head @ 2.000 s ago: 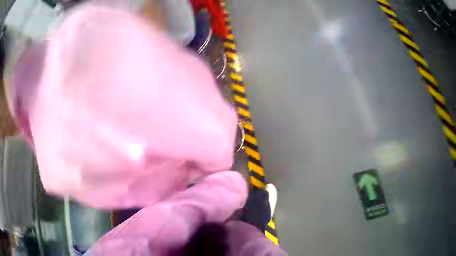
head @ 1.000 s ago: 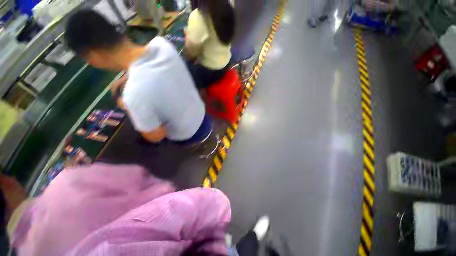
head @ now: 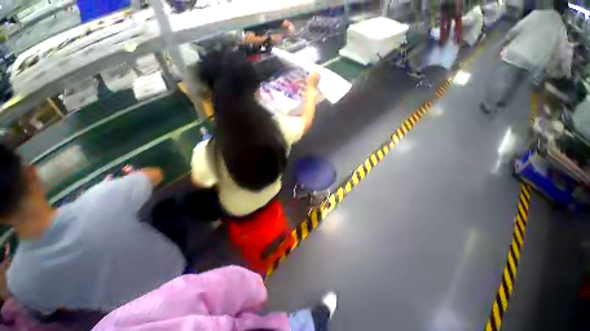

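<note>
Neither my left hand nor my right hand shows; only pink sleeve cloth (head: pixel 194 297), apparently my own, fills the bottom edge. Nearest in front is a long dark-green bench (head: pixel 162 152) running up from the left. Small blurred colourful items, perhaps strapped watches (head: pixel 284 89), lie on a pale surface in front of a seated person in a cream top (head: pixel 242 197). Another person in a light grey-blue shirt (head: pixel 97 242) sits at the bench at lower left, one arm reaching onto it.
The cream-topped person sits on a red stool (head: pixel 259 239). A blue round stool (head: pixel 315 172) stands beside the yellow-black floor tape (head: pixel 369 169). White stacked trays (head: pixel 375 35) are at the bench's far end. A person (head: pixel 534 42) stands upper right, near a blue-edged cart (head: pixel 550 178).
The view has swung towards the left and farther along the bench. The pink cloth covers much less of the picture. The cream-topped person and red stool now show nearer the middle.
</note>
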